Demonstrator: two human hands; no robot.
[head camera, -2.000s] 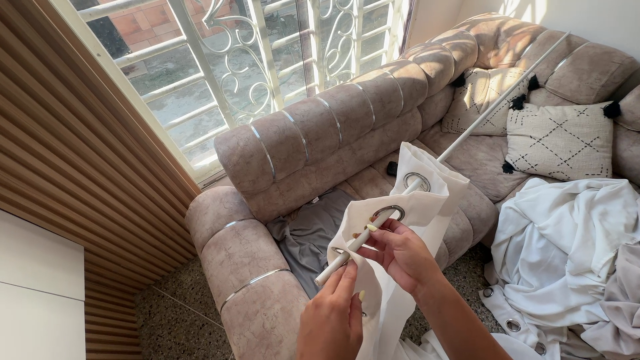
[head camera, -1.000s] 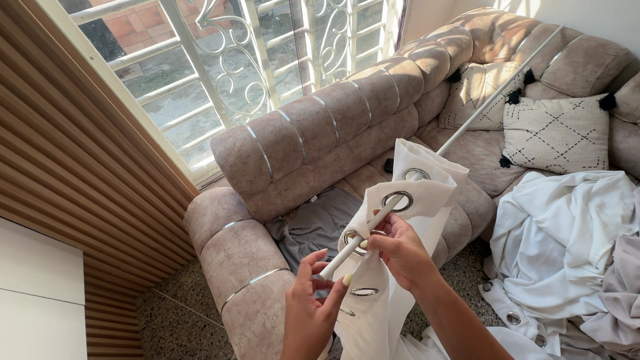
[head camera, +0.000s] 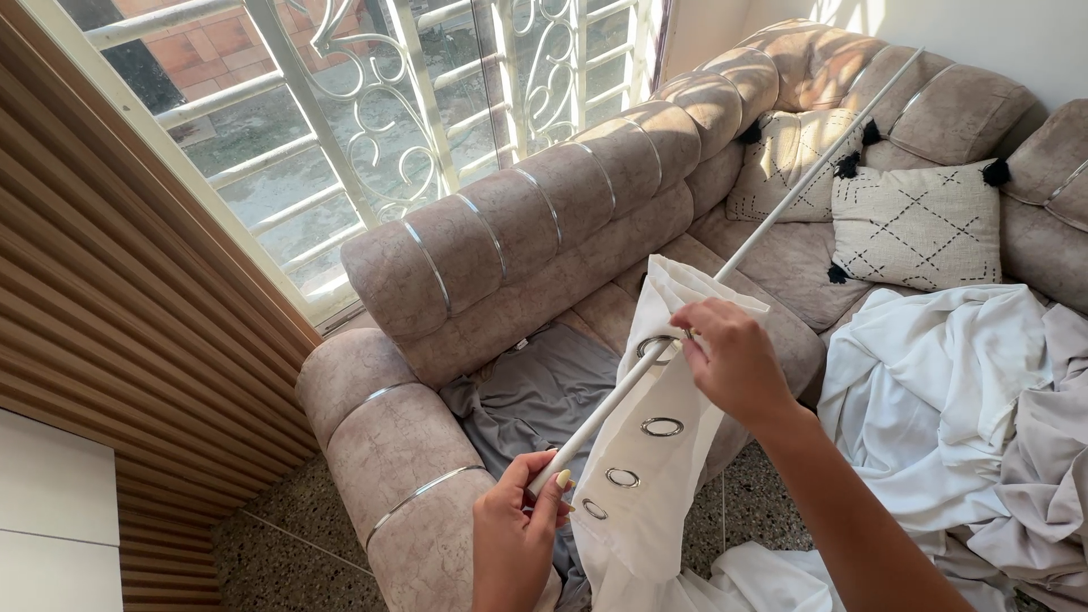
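A long white curtain rod slants from the lower middle up to the far right of the sofa. My left hand pinches its near end between thumb and fingers. My right hand grips the top edge of a white sheer curtain at a metal grommet, farther up the rod. The rod passes through the grommet beside my right fingers. Several other grommets, among them one just below, hang off the rod along the curtain's edge. The far folds of the curtain are bunched around the rod.
A beige tufted sofa runs under a barred window, with patterned cushions at its far corner. Grey cloth lies on the seat. White fabric is heaped at right. Slatted wood panelling and a white cabinet stand left.
My right hand has moved up the rod, away from my left hand. Grommets that were around the rod near my hands now hang below it. My left hand is still at the rod's near end.
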